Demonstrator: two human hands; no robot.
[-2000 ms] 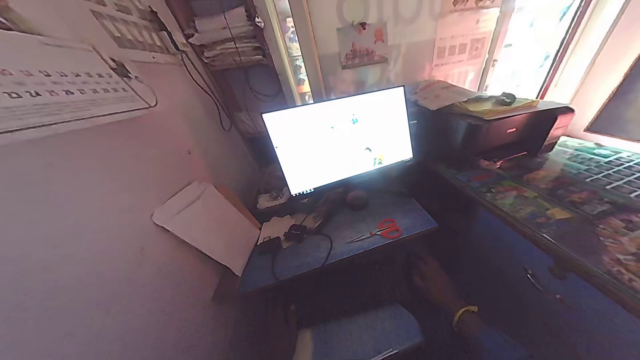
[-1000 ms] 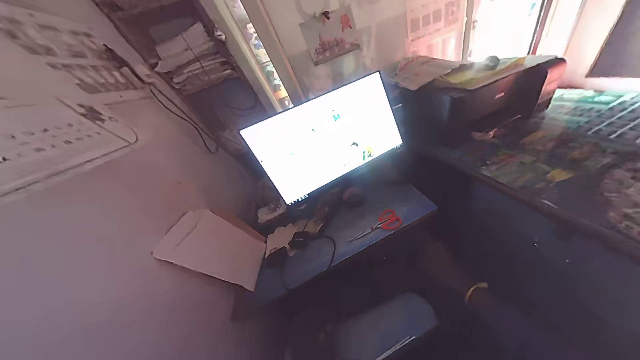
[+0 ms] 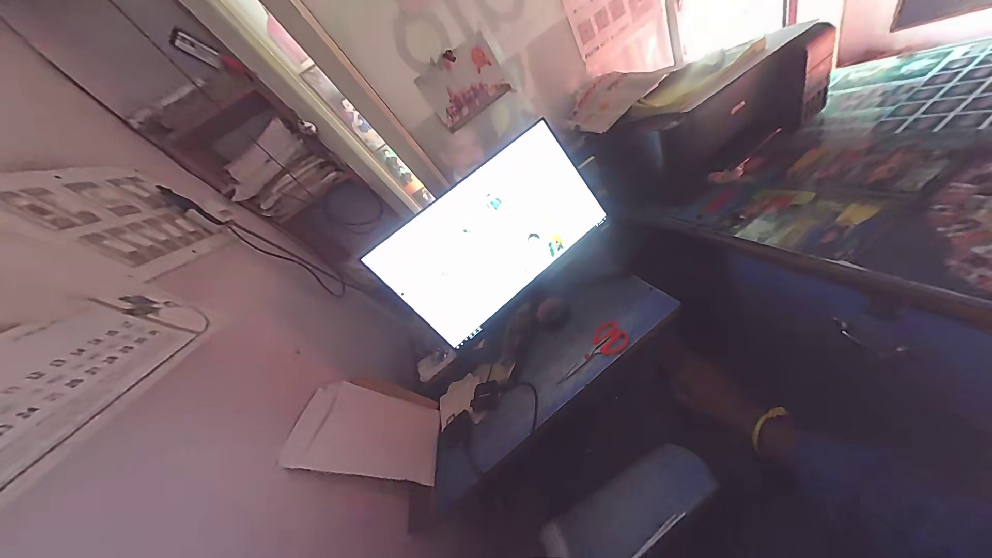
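My right hand (image 3: pixel 694 380) is a dark, blurred shape in the shadow below the desk's front edge, with a yellow band (image 3: pixel 766 426) at its wrist. What its fingers touch cannot be made out. Nearest to it on the blue desk (image 3: pixel 643 302) lie scissors (image 3: pixel 610 339) with red handles, blades toward the lower left. A black adapter with a cable (image 3: pixel 487 395) rests farther left, beside crumpled paper. Behind stands a lit monitor (image 3: pixel 484 232), with a dark round object (image 3: pixel 552 311) in front of it. I cannot make out my left hand.
A white paper envelope or folder (image 3: pixel 364 434) leans over the desk's left end. A black printer (image 3: pixel 721 108) bearing papers stands at the back right, by a glass-topped counter (image 3: pixel 876 256). A blue padded surface (image 3: pixel 635 504) is low in front. Cables (image 3: pixel 287 256) hang along the left wall.
The view has tilted strongly. My right hand shows dimly below the desk edge in all frames; no object has plainly moved on the desk.
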